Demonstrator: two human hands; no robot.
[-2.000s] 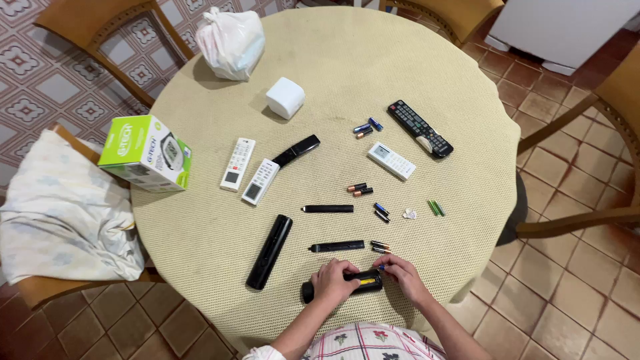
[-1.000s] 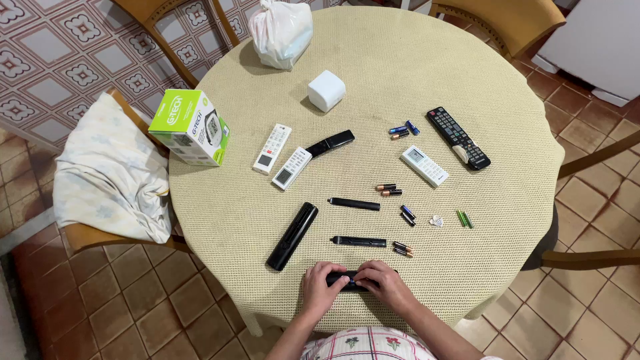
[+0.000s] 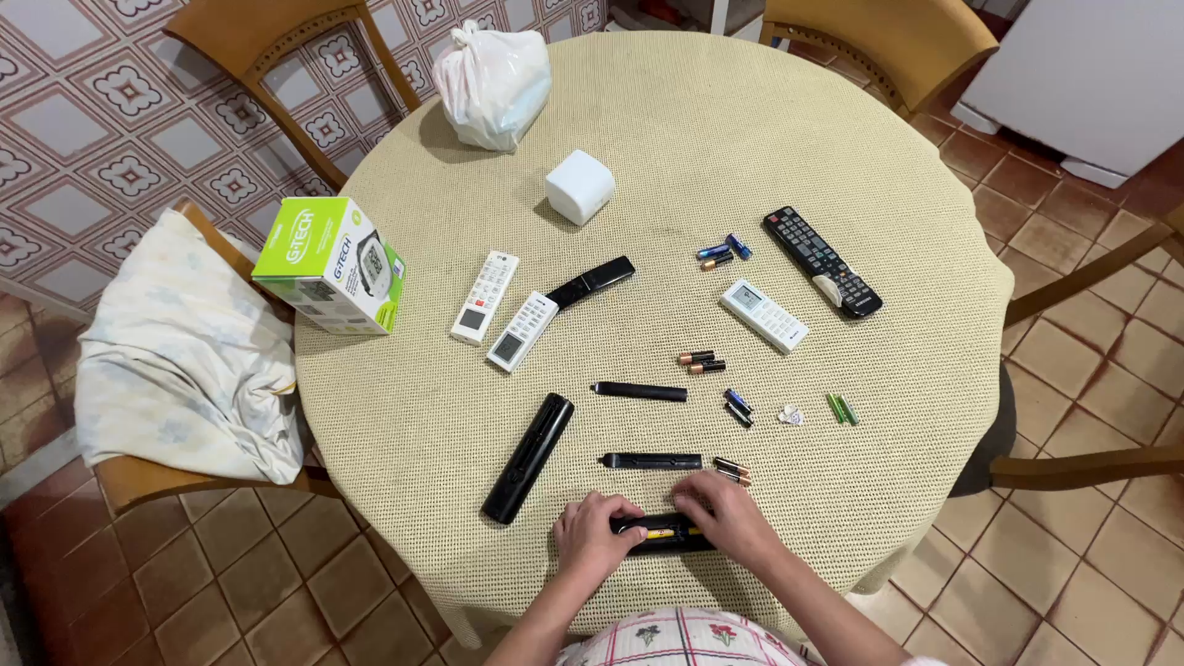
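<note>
A black remote control [image 3: 668,546] lies back side up at the near table edge, its battery compartment uncovered, with a yellow battery [image 3: 660,534] in it. My left hand [image 3: 597,532] grips its left end, thumb by the compartment. Over the right end is my right hand [image 3: 721,513], fingers bent on the compartment; whether they pinch anything is hidden. Just beyond lie a black battery cover [image 3: 652,461] and copper-topped batteries [image 3: 732,470]. Another black cover [image 3: 640,392] is farther off. Left of my hands, a second black remote [image 3: 527,459] rests diagonally.
White remotes [image 3: 485,298], a Samsung remote [image 3: 823,263], blue batteries [image 3: 737,245], green batteries [image 3: 842,409] and a white cube-shaped object [image 3: 580,187] sit on the round table. A G-Tech box [image 3: 328,264] and a tied plastic bag [image 3: 493,86] stand near its far left edge. Chairs surround it.
My right hand, beside the remote's right end two seconds ago, has moved onto the remote. My left hand stays on its left end. The view has shifted.
</note>
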